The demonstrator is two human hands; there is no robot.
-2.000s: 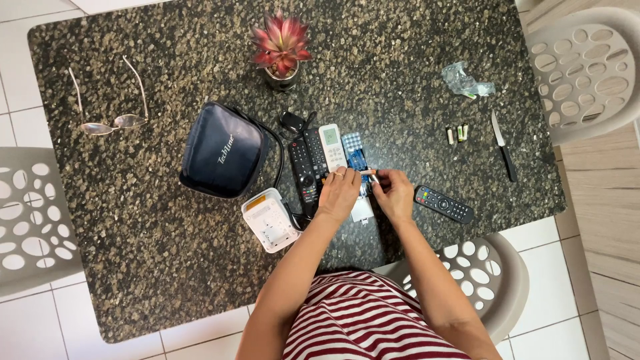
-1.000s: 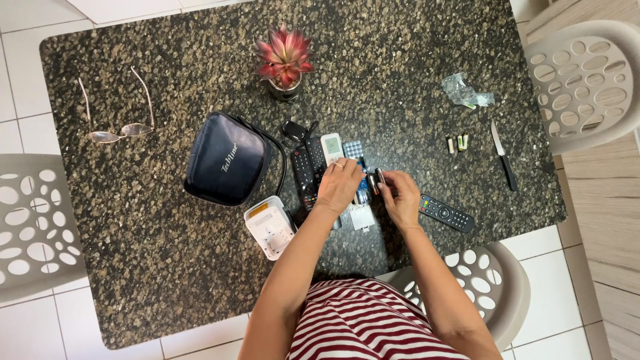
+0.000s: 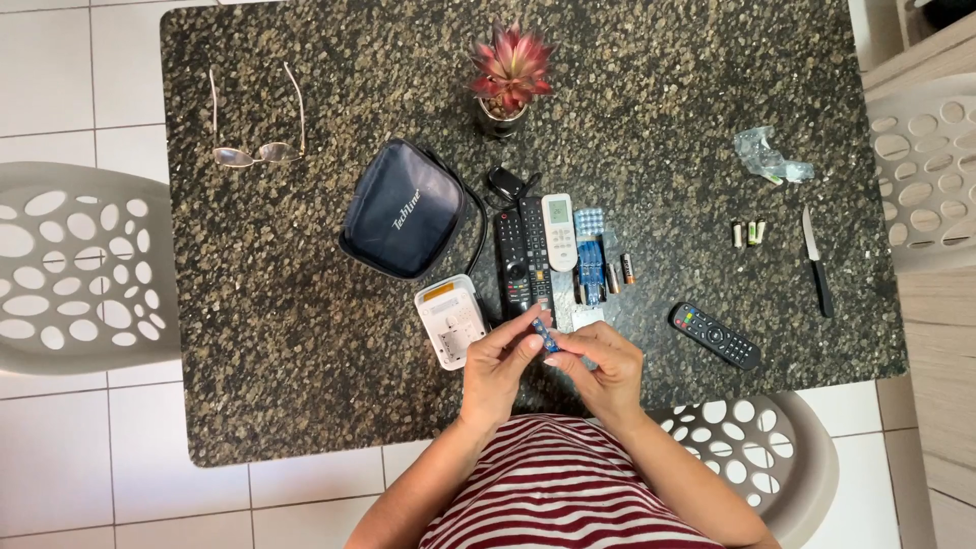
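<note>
Between my left hand (image 3: 499, 366) and my right hand (image 3: 606, 366) is a small blue pack (image 3: 544, 334), pinched by the fingertips of both; its contents are too small to tell. Just beyond lie two black remote controls (image 3: 540, 252), a white air-conditioner remote (image 3: 559, 232), a blister pack (image 3: 589, 222) and blue battery packaging (image 3: 590, 267). Loose batteries (image 3: 627, 268) lie right of the packaging. A white device (image 3: 451, 322) with a hollow in its face rests left of my left hand. To the right of my right hand lies another black remote (image 3: 714, 335).
On the granite table (image 3: 305, 366) are a dark zipped case (image 3: 408, 207), a black cable device (image 3: 505, 183), eyeglasses (image 3: 259, 154), a potted succulent (image 3: 509, 72), a knife (image 3: 817, 263), several small batteries (image 3: 751, 232) and crumpled plastic (image 3: 766, 156). Perforated chairs (image 3: 76, 267) stand around the table.
My hands have moved back toward my body, off the blue packaging, and now hold a small blue pack. Two loose batteries now show beside the packaging.
</note>
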